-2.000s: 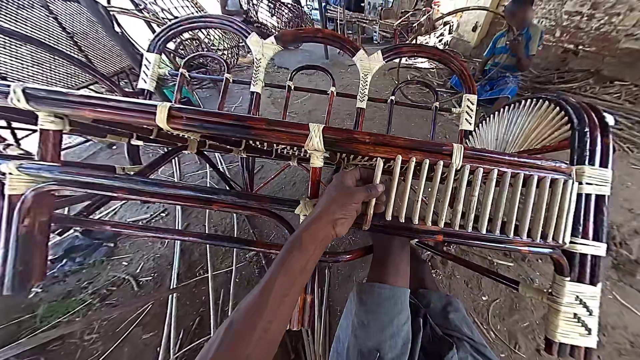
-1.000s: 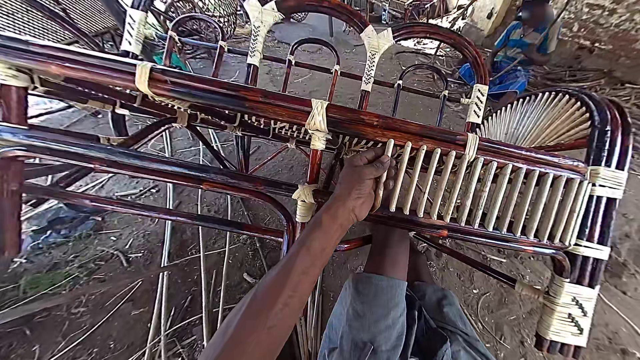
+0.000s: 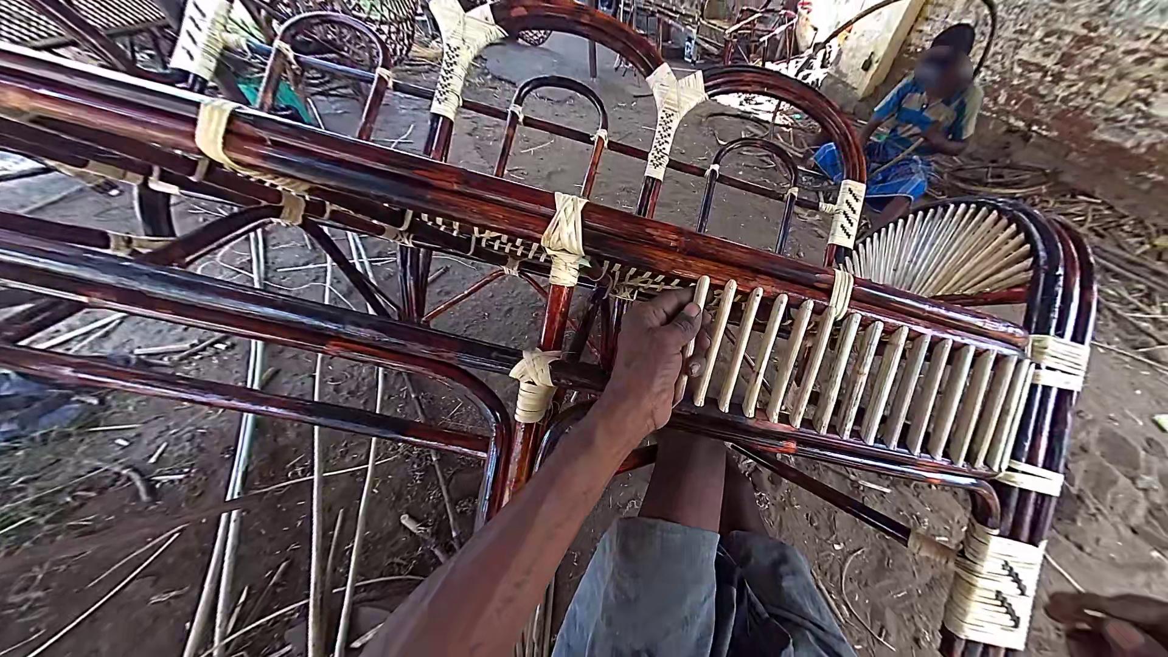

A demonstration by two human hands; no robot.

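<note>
A glossy dark red-brown cane frame [image 3: 438,196] spans the view. Pale cane slats [image 3: 853,374] stand side by side between its upper and lower rails on the right. My left hand [image 3: 652,351], its arm rising from the bottom, has thumb and fingers closed around the leftmost pale slat [image 3: 701,315], between the two rails. At the bottom right edge my right hand [image 3: 1118,620] shows only in part, low beside the wrapped corner [image 3: 995,589]; its fingers are blurred, and whether they hold anything cannot be told.
Behind the frame rise cane arches [image 3: 785,82] with pale woven bindings. A fan of pale sticks [image 3: 949,251] fills the right end. Long loose canes [image 3: 319,456] lie on the dirt at lower left. A person [image 3: 922,128] sits at the back right by a brick wall [image 3: 1077,82].
My right hand has come into view at the bottom right edge. My left hand remains at the leftmost slat. The view has shifted closer to the frame.
</note>
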